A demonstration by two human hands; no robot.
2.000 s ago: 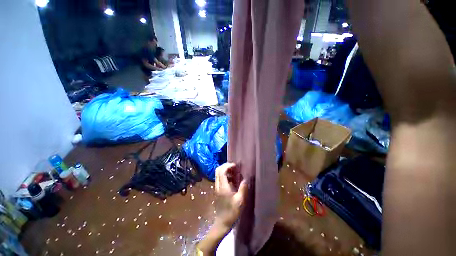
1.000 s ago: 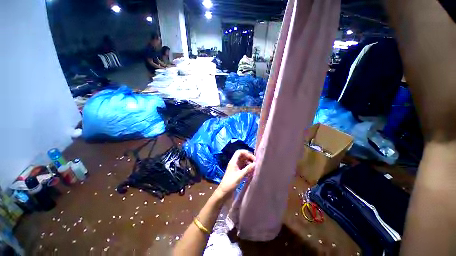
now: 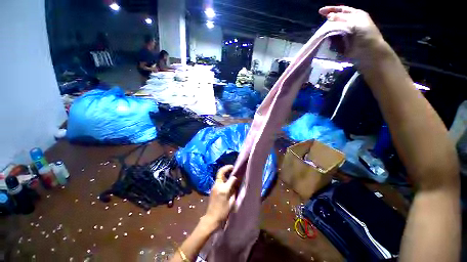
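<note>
A long pale pink garment (image 3: 266,120) hangs stretched in front of me, from the upper right down to the bottom centre. My right hand (image 3: 352,31) is raised at the upper right and grips its top end, with the cloth bunched under the fingers. My left hand (image 3: 223,193) holds the garment's left edge lower down, near the centre; its fingertips are partly hidden by the cloth. The lower end of the garment runs to the bottom edge of the picture.
Brown table (image 3: 128,225) with pale scraps. Black hangers (image 3: 151,181), open blue bag (image 3: 205,148) behind the garment, tied blue bag (image 3: 110,116) left, cardboard box (image 3: 311,171), red-and-yellow-handled scissors (image 3: 305,228) and dark folded garments (image 3: 358,217) right, bottles (image 3: 46,173) far left. Two people (image 3: 148,59) stand behind.
The garment has gone from hanging nearly upright to slanting up to the right. My right hand has come into view at its top. My left hand has shifted slightly left and down.
</note>
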